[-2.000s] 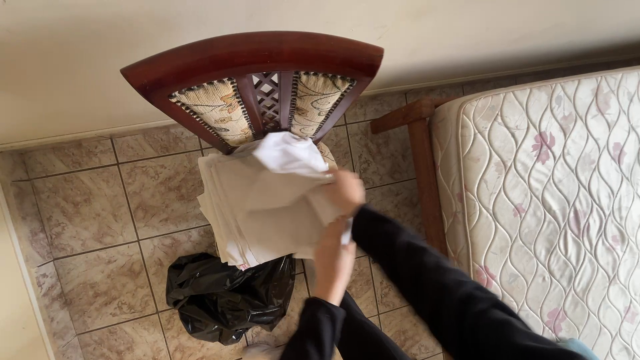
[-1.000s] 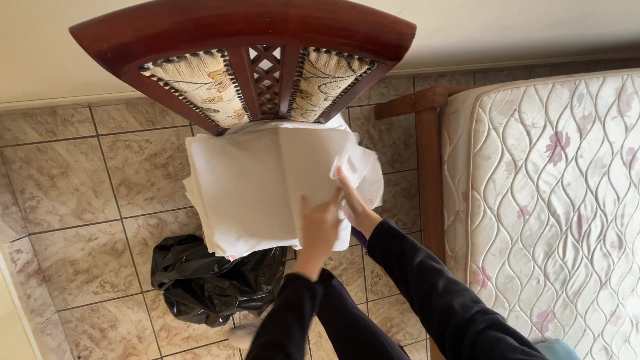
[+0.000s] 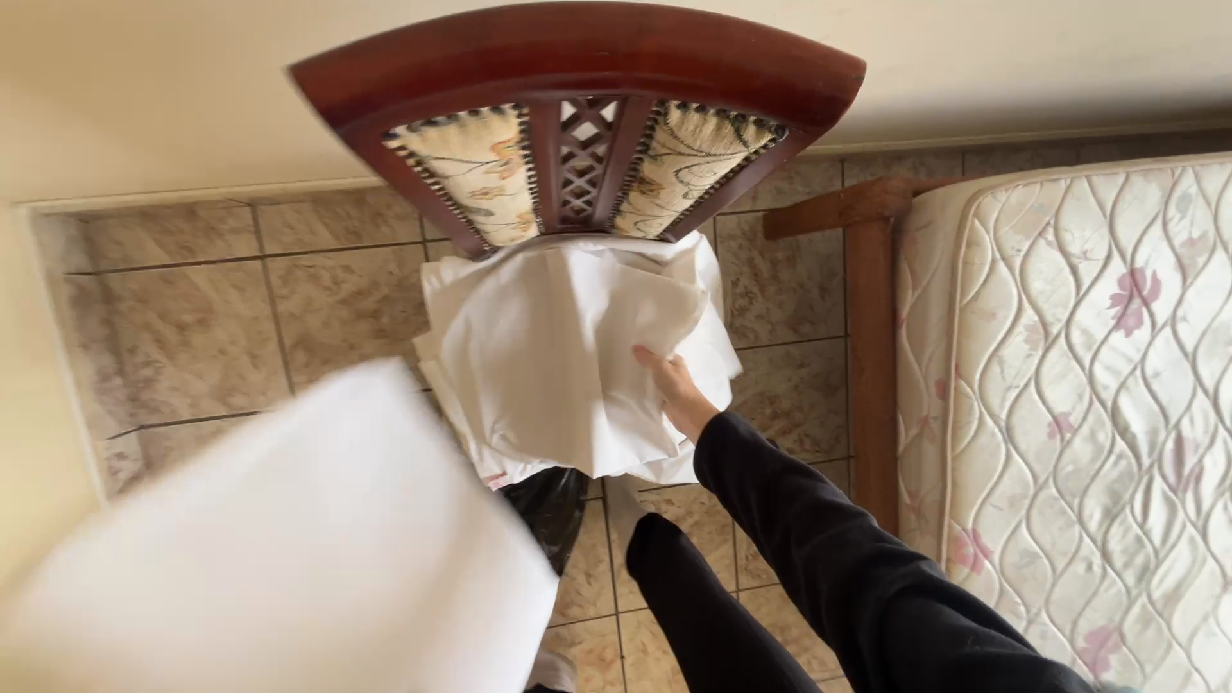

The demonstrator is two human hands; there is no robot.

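Note:
A pile of white sheets [image 3: 539, 356], fabric or paper, covers the seat of a wooden chair [image 3: 597, 48]. My right hand [image 3: 677, 385] is on the right part of the pile, its thumb and fingers at a raised fold of the top sheet; whether it grips the fold is unclear. A separate large white sheet [image 3: 308, 549], blurred, fills the lower left of the view, nearer the camera than the pile. My left hand is not visible; the loose sheet covers the area where it could be.
A black plastic bag [image 3: 553, 510] shows partly below the pile on the tiled floor [image 3: 183, 327]. On the right, a floral quilted mattress [image 3: 1088, 414] lies on a wooden bed frame [image 3: 871, 366]. My leg [image 3: 712, 616] is below the chair. A wall rises behind the chair.
Both hands were together over the pile a second ago; now only my right hand shows there. A large white sheet has come into view at lower left, hiding much of the black bag.

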